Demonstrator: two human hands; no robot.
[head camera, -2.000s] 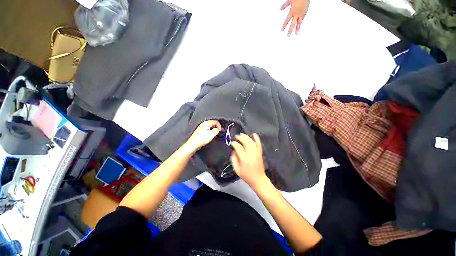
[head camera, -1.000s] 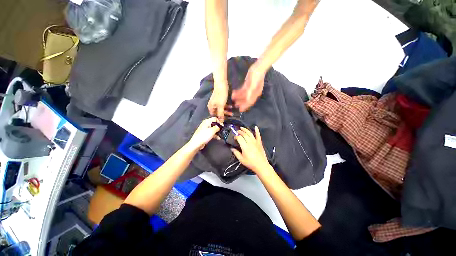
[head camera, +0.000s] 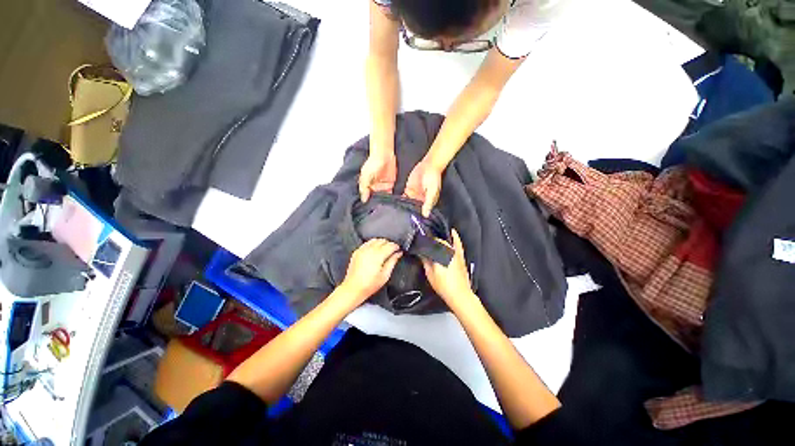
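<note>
Dark grey trousers (head camera: 510, 235) lie bunched on the white table with the waistband opening towards me. A pale stitched line runs down the right part. My left hand (head camera: 375, 264) grips cloth at the left of the opening. My right hand (head camera: 448, 272) is at the right of the opening, with a small dark flat piece (head camera: 433, 250), maybe a label, by its fingers. A pale cord loop (head camera: 405, 299) shows at the lower edge. Another person's two hands (head camera: 424, 185) hold the far edge of the waistband.
The other person leans in opposite. Grey trousers (head camera: 187, 113) lie at the left under a clear plastic bag (head camera: 159, 45). A tan handbag (head camera: 98, 118) is beyond. Red-brown checked cloth (head camera: 623, 226) and a grey garment with a white sticker (head camera: 751, 305) lie at right. A blue crate (head camera: 240, 283) is below.
The other person's hands came in over the trousers and now hold the far waistband edge; their head has come into view. The small dark flat piece now shows by my right fingers. My left hand moved slightly nearer me.
</note>
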